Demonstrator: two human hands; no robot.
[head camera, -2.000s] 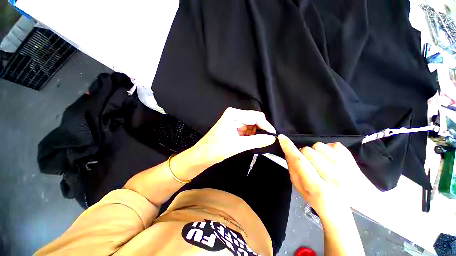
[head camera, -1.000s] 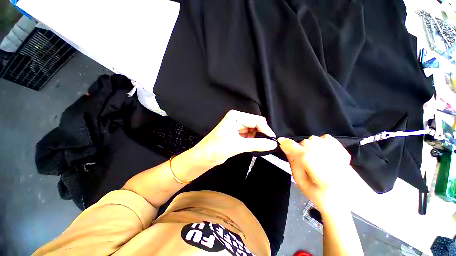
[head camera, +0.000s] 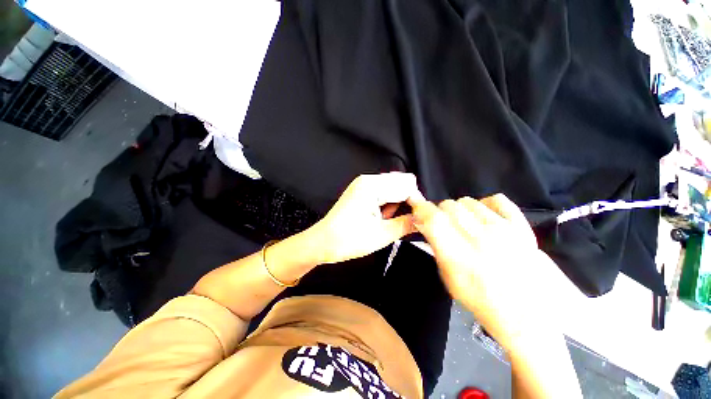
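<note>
A large black fabric (head camera: 468, 117) is draped over the white table. My left hand (head camera: 373, 218) pinches its folded near edge between thumb and fingers. My right hand (head camera: 475, 241) meets the left fingertips at the same edge, its fingers bent. The edge runs right to a light metallic clip (head camera: 581, 211), which is joined to a whitish tether (head camera: 635, 204) leading to the table's right side. No needle or thread can be made out, and whether my right fingertips hold something is hidden.
Heaped black cloth (head camera: 132, 218) lies at the left, with a black plastic crate (head camera: 58, 90) beyond it. A slim black tool (head camera: 659, 300), a green object (head camera: 691, 269) and clutter are at the right. A red object (head camera: 472, 393) is below.
My right hand has moved left, over the left fingertips, and turned. My left hand has stayed nearly in place on the edge. The fabric has shifted slightly.
</note>
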